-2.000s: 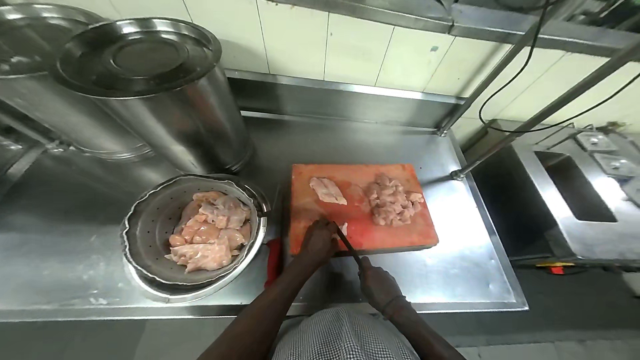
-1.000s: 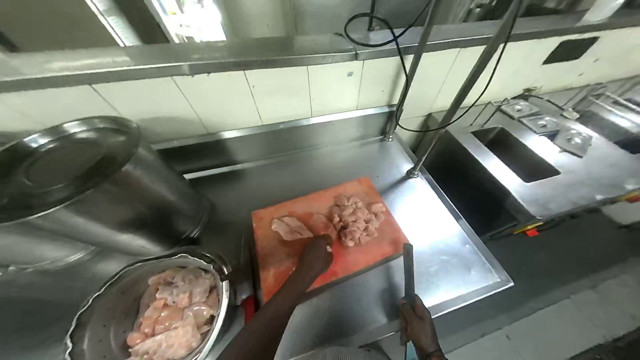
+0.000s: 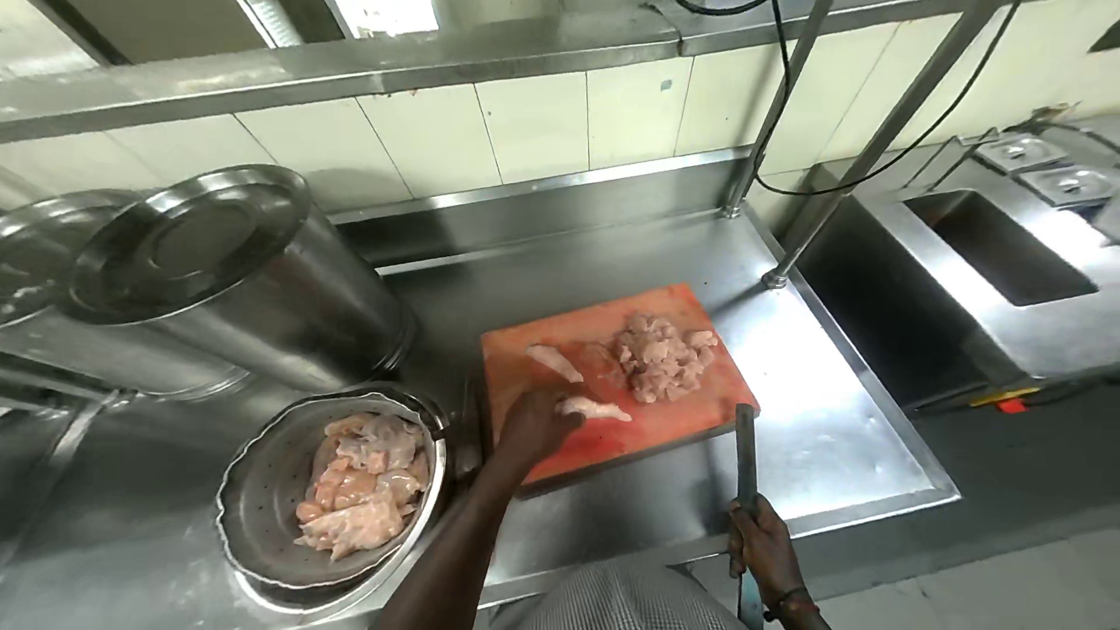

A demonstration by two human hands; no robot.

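An orange cutting board (image 3: 612,446) lies on the steel counter. My left hand (image 3: 538,424) rests over its left part, fingers closed on the left end of a strip of raw chicken (image 3: 597,409). Another chicken strip (image 3: 555,361) lies just above that hand. A pile of cut chicken pieces (image 3: 662,357) sits on the right half of the board. My right hand (image 3: 763,547) grips a knife (image 3: 746,455) at the counter's front edge, its one end pointing up beside the board's lower right corner.
A perforated metal colander (image 3: 262,490) with larger raw chicken pieces (image 3: 367,481) stands left of the board. Tall lidded steel pots (image 3: 289,297) stand behind it. Shelf posts (image 3: 875,149) with a black cable rise at the back right, beside a steel unit with a rectangular well (image 3: 1002,245).
The knife was at the meat beside my left hand two seconds ago; my right hand has since moved it right, off the board. My left hand now has a chicken strip showing at its fingers.
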